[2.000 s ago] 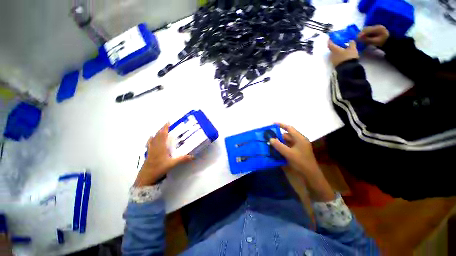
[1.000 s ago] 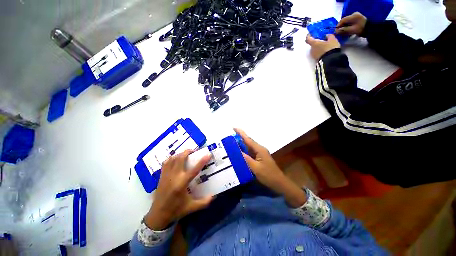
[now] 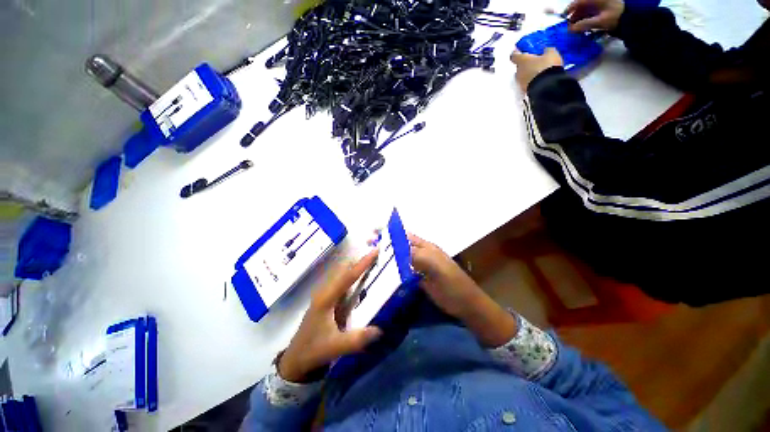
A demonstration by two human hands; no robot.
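Observation:
A retail box (image 3: 378,285), white with a black cable picture and blue edges, is held tilted between both hands near my body. My left hand (image 3: 325,329) grips its left side with the thumb along the lower edge. My right hand (image 3: 439,283) is at its right side, fingers partly hidden behind the box. No blue tray shows clearly at the box. A flat stack of retail boxes (image 3: 287,256) with blue flaps lies on the table just left of the hands.
Cable pile (image 3: 397,59) at centre back; single loose cable (image 3: 216,179) left of it. Second box stack (image 3: 190,110) and vacuum flask (image 3: 120,80) at back left. Packed boxes (image 3: 127,363) at far left. A co-worker's hands hold a blue tray (image 3: 561,44) at right.
The blue tray with cable seen in my right hand earlier no longer shows clearly. The box was lifted from the stack with both hands, then turned and tilted more steeply.

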